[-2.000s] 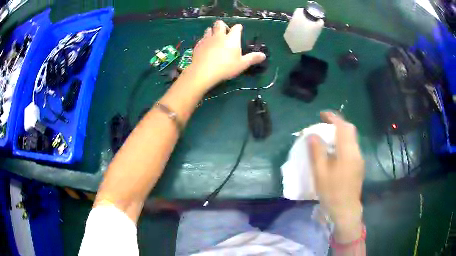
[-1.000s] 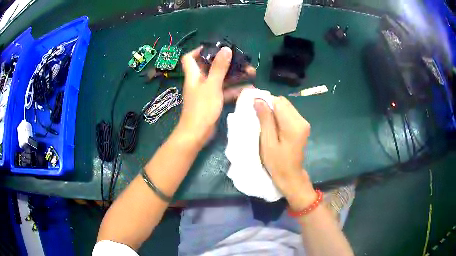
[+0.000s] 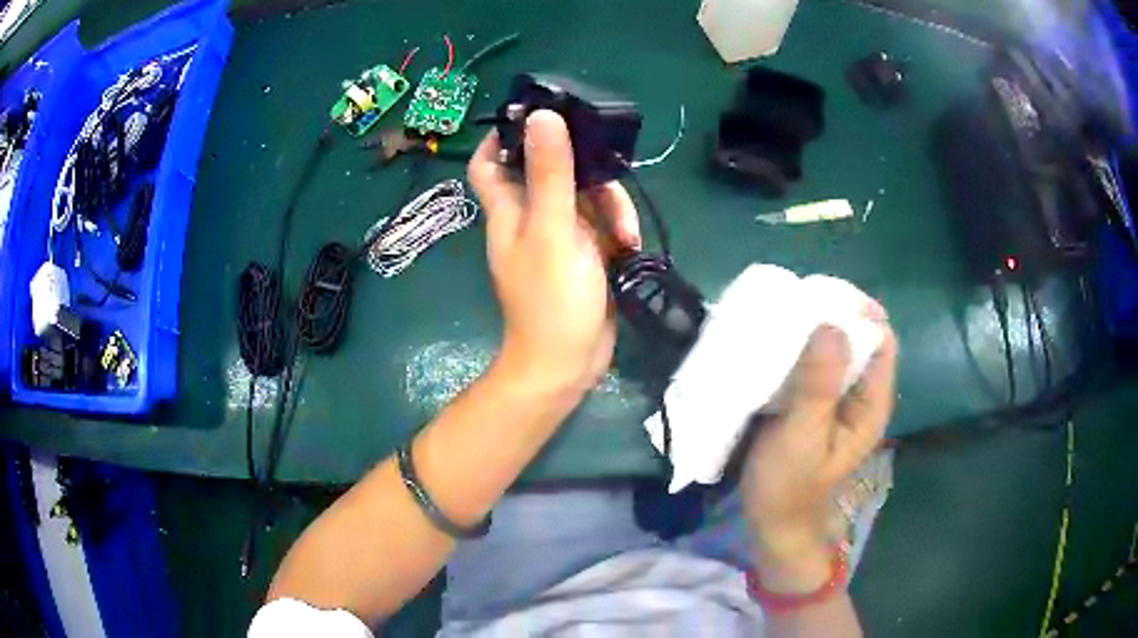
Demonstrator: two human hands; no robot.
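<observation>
My left hand (image 3: pixel 549 249) holds a black power adapter (image 3: pixel 593 135) above the middle of the bench, thumb on its face. Its black output cable (image 3: pixel 659 297), tied in a coil, hangs below the adapter toward the cloth. My right hand (image 3: pixel 824 424), slightly blurred, holds a white crumpled cloth (image 3: pixel 749 361) in front of me, to the right of the cable coil and apart from the adapter. The cloth hides the lower end of the cable.
Two green circuit boards (image 3: pixel 442 101) and a solder wire coil (image 3: pixel 422 227) lie left; black cable coils (image 3: pixel 325 299) lie nearer. A craft knife (image 3: pixel 811 212), open black cases (image 3: pixel 770 128), black housing (image 3: pixel 877 77) and white bottle (image 3: pixel 745 28) stand right. Blue bins (image 3: pixel 169 237) are far left.
My left hand has picked up the adapter and turned it. My right hand has moved the cloth away from the adapter, right and down. The cable coil now hangs in view.
</observation>
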